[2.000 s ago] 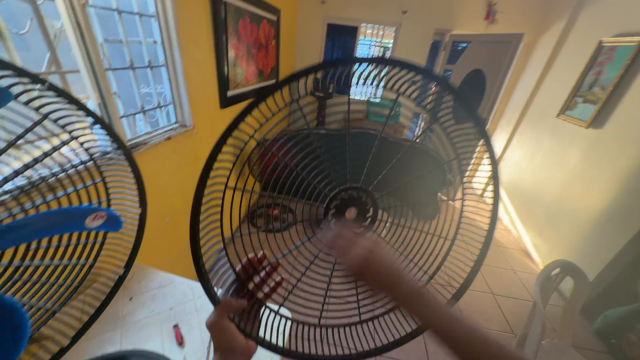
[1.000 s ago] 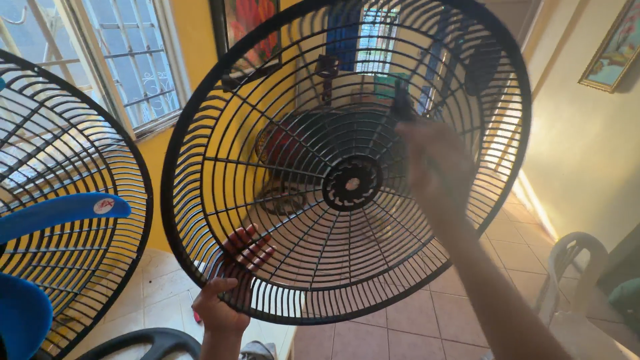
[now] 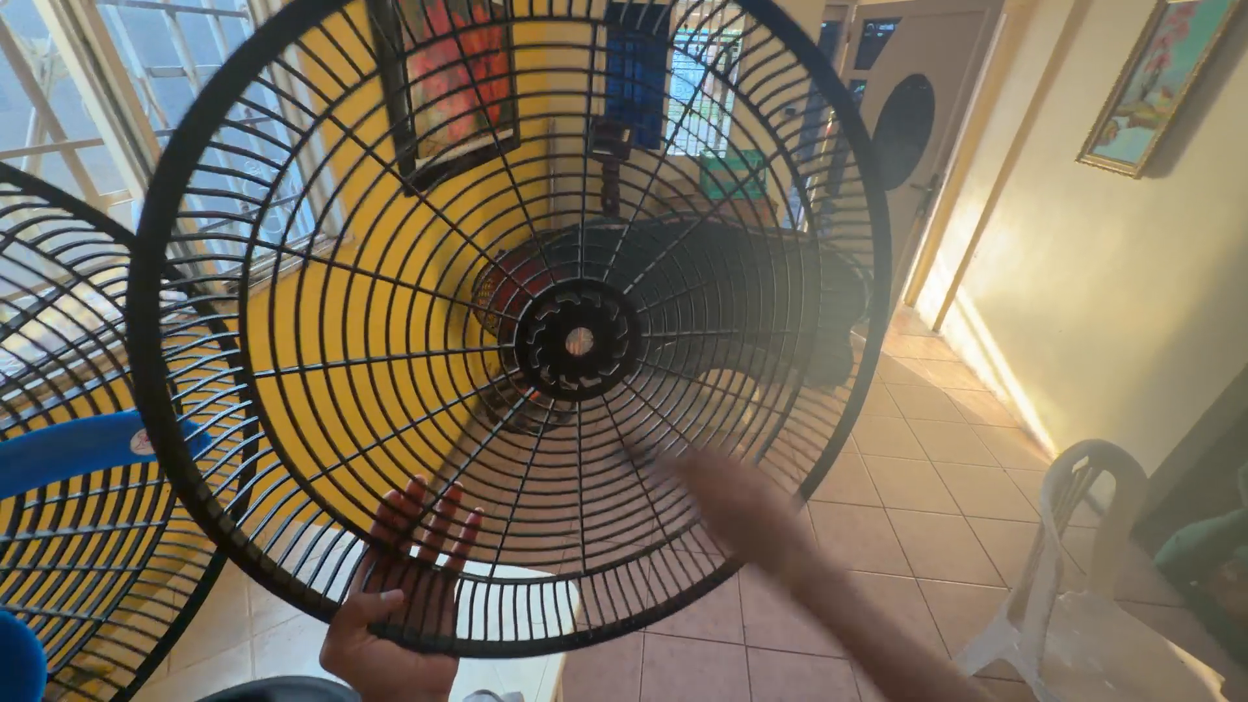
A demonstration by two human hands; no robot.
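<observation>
A round black fan grille [image 3: 579,380] stands upright before me, its hub ring at the middle. My left hand [image 3: 400,595] grips its lower left rim, thumb on the near side and fingers behind the ribs. On the near side, my right hand [image 3: 717,487] is blurred in front of the lower right ribs; a small dark thing seems to be at its fingertips, too blurred to name. At the left stands a second fan grille [image 3: 107,556] with a blue fan blade [image 3: 78,450] before it.
Below the grille is a white table top [image 3: 526,595], with a dark curved rim [image 3: 278,690] at the bottom edge. A white plastic chair [image 3: 1082,585] stands on the tiled floor at the right. A barred window [image 3: 185,107] is at the upper left; a dark sofa [image 3: 741,283] is behind the grille.
My right hand has moved down from the upper right ribs to the lower right ones. The grille now faces me more squarely and looks less tilted. My left hand keeps its hold on the rim.
</observation>
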